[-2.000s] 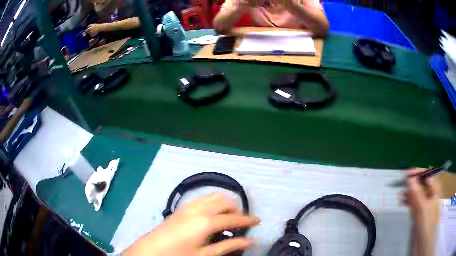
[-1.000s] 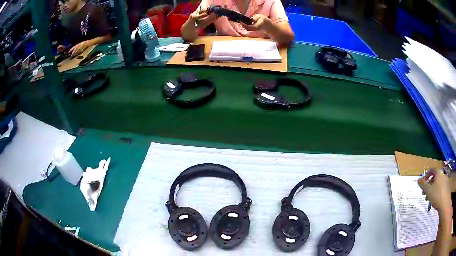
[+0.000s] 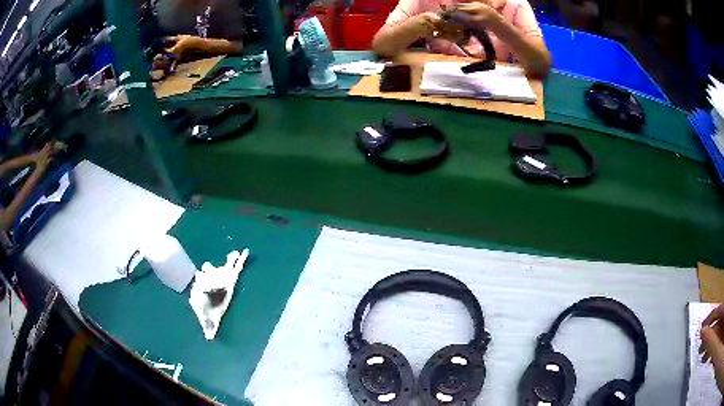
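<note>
Two black headphones lie on the pale mat [image 3: 333, 317]. The left pair [image 3: 417, 279] has its band to the back and both round cups to the front, with white oval marks showing. The right pair [image 3: 607, 309] lies beside it, one cup partly cut off by the lower edge. My right hand [image 3: 712, 337] is at the right edge over the record sheets [image 3: 700, 365], mostly cut off; whether it holds the pen cannot be seen. My left hand is not in view.
Several headphones lie on the green belt [image 3: 476, 206], one pair [image 3: 405, 147] near the middle. A crumpled white glove or rag [image 3: 214, 293] and a white bottle-like object [image 3: 168, 260] are left of the mat. A person [image 3: 468, 32] sits opposite, handling a black item. A fan [image 3: 317, 54] stands behind the belt.
My left hand has left the left headphones and the picture. My right hand moved onto the record sheets and is now cut off at the edge. The view has swung left since one second ago.
</note>
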